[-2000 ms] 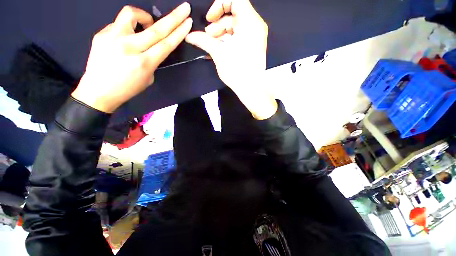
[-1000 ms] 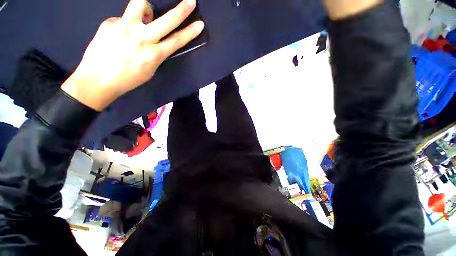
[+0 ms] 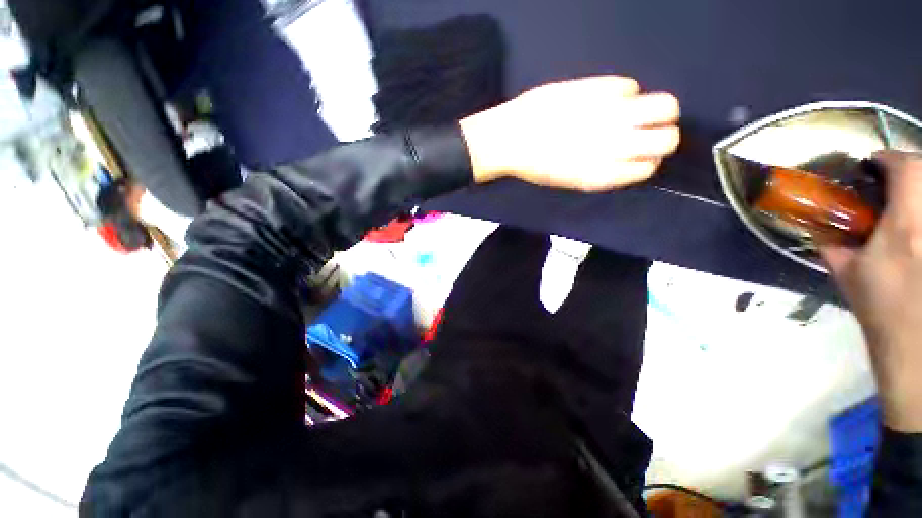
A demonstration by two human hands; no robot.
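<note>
A silver pointed iron (image 3: 748, 167) stands on the navy table cover at the right, its tip towards my left hand. My right hand (image 3: 890, 243), partly cut off by the right edge, grips its orange-brown handle (image 3: 815, 202). A black fabric piece (image 3: 698, 167) lies flat between the iron and my left hand; its pale lower edge shows and part is hidden. My left hand (image 3: 586, 134) rests at the piece's left end with fingers curled; whether they pinch it is hidden.
A black stack of pieces (image 3: 440, 76) lies on the navy table (image 3: 627, 40) left of my left hand, with white pieces (image 3: 329, 61) beyond it. A blue crate (image 3: 369, 314) is on the floor below the table, another (image 3: 857, 450) at lower right.
My right hand has left the fabric piece, reached out to the right, and now holds the iron beside it. My left hand has curled its fingers. The view has turned.
</note>
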